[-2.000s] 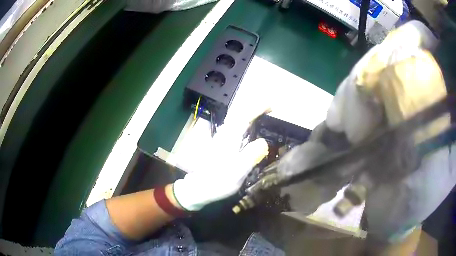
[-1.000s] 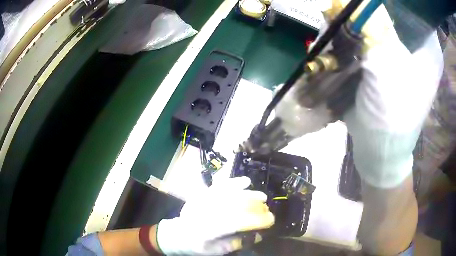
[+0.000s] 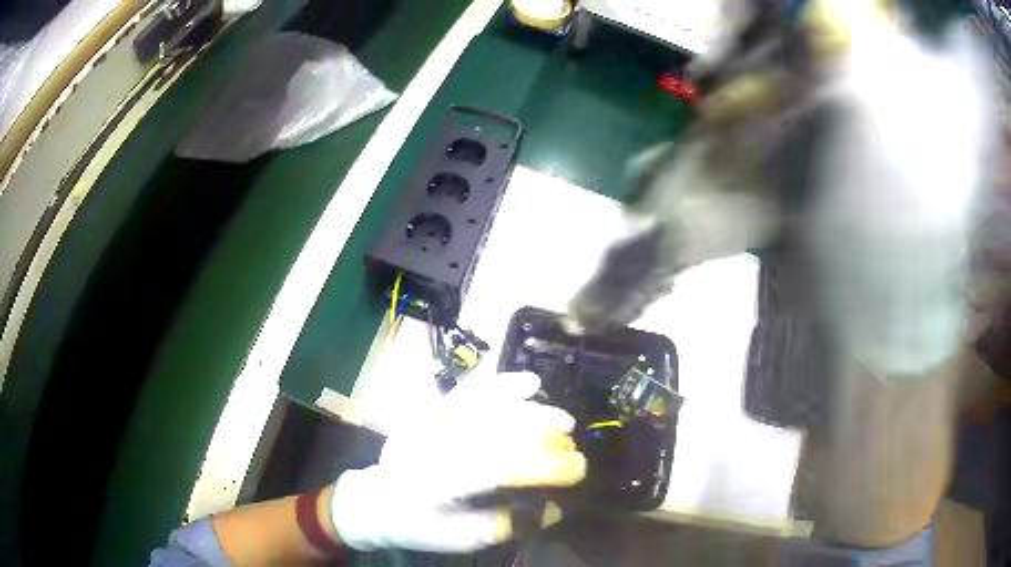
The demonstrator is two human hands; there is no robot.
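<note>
The black housing shell (image 3: 654, 487) lies open on the white sheet, with a small circuit board (image 3: 645, 397) and a yellow wire (image 3: 604, 425) inside. My left hand (image 3: 466, 471), in a white glove, lies over the housing's left edge, fingers bent; what is under the fingers is hidden. My right hand (image 3: 765, 166), gloved and blurred, is shut on the power screwdriver (image 3: 621, 282), whose dark tip points down at the housing's top edge. The black socket block (image 3: 449, 210) lies to the upper left, with wires and a small part (image 3: 460, 357) trailing from its lower end.
A crumpled clear bag (image 3: 294, 100) lies on the dark green belt (image 3: 166, 277), beyond the pale rail (image 3: 322, 249). A ribbed black part (image 3: 776, 354) is right of the housing. A round cream dish (image 3: 541, 11), a white box (image 3: 654, 20) and a red item (image 3: 676, 85) are at the top.
The housing came out from under my hands as my right hand lifted the screwdriver off it and tipped it upright. In the last second the right hand blurred and the view shifted slightly.
</note>
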